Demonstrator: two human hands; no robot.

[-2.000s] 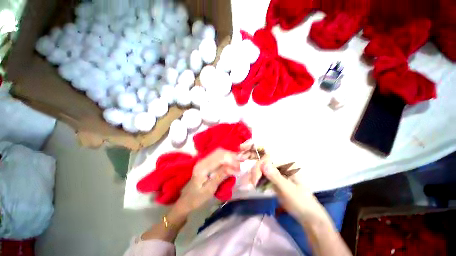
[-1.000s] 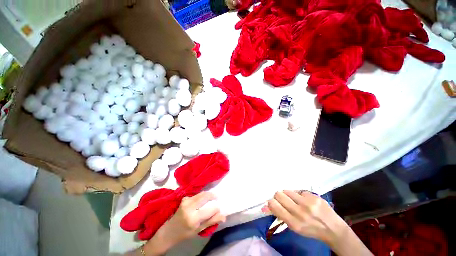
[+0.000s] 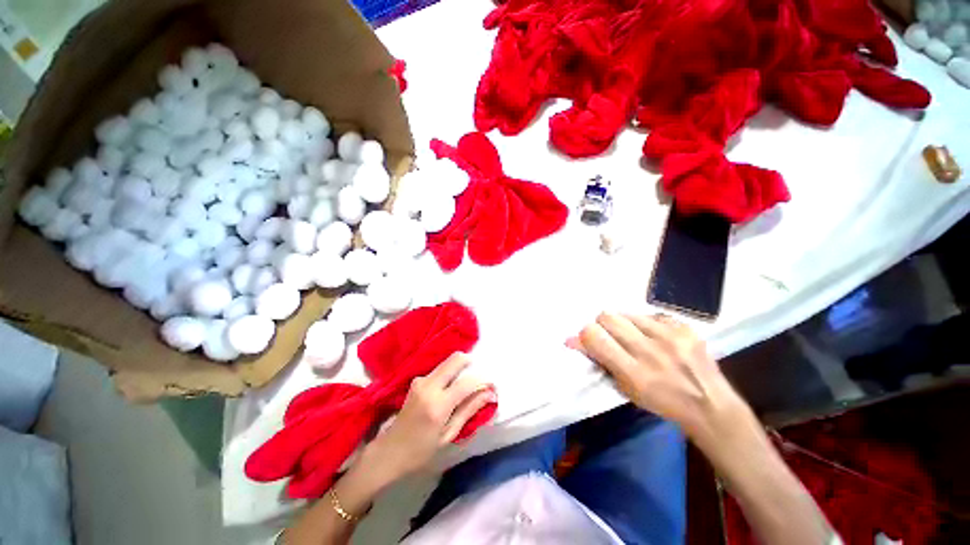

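A red plush piece (image 3: 367, 399), narrow in the middle, lies at the table's front left edge. My left hand (image 3: 436, 415) is closed on its right end, with red cloth showing below the fingers. My right hand (image 3: 659, 367) is apart to the right, over the table's front edge, palm down with fingers curled and fingertips together. Its palm is hidden, and I cannot tell if a needle or thread is in it. No thread shows clearly between the hands. White pom-poms (image 3: 351, 313) lie just behind the piece.
A tipped carton (image 3: 255, 389) full of white balls stands at left. Another red piece (image 3: 505, 218) lies behind my hands, with a red heap (image 3: 670, 53) at the back. A small metallic object (image 3: 596, 200), pale lump (image 3: 608, 243) and phone (image 3: 689, 264) lie right. Red pieces (image 3: 851, 479) show low right.
My hands were close together at first, with a dark pointed thing by my right hand. They have moved apart, and my right hand has risen farther over the table. The view has shifted.
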